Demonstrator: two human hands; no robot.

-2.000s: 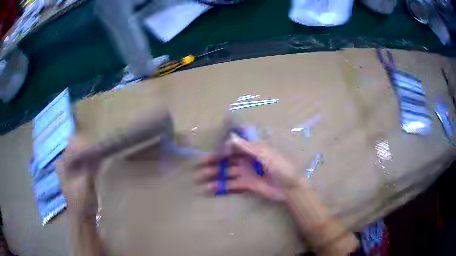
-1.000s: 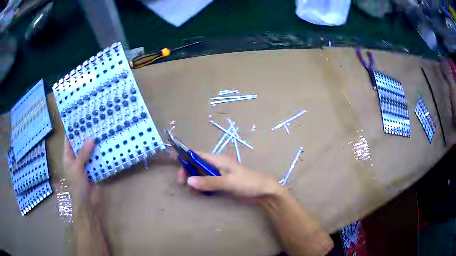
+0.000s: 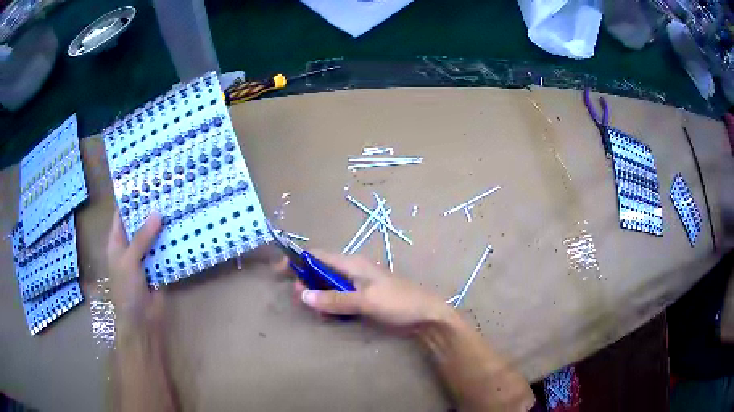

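Observation:
My left hand (image 3: 138,253) holds a white-blue PCB panel (image 3: 181,177) by its lower left edge, tilted up above the table. The panel has rows of dark dots and a notched lower edge. My right hand (image 3: 354,290) is closed around the blue handles of the diagonal cutters (image 3: 322,273). The cutter jaws are at the panel's lower right corner; whether they touch it is hard to tell. A thin white strip lies or hangs just beside the jaws. Several loose waste strips (image 3: 378,221) lie on the table to the right, some crossed.
Stacked panels (image 3: 50,185) lie at the left. Purple-handled pliers (image 3: 597,113) touch a panel (image 3: 637,181) at the right, with a smaller board (image 3: 685,209) beside it. A yellow-and-black screwdriver (image 3: 257,87) lies behind the held panel. Pale scraps (image 3: 581,251) lie in patches on the brown bench.
Two seconds ago both hands were blurred in motion, my right hand's fingers spread around the cutters. It then closed on the handles. Since one second ago, the jaws have come to the panel's corner.

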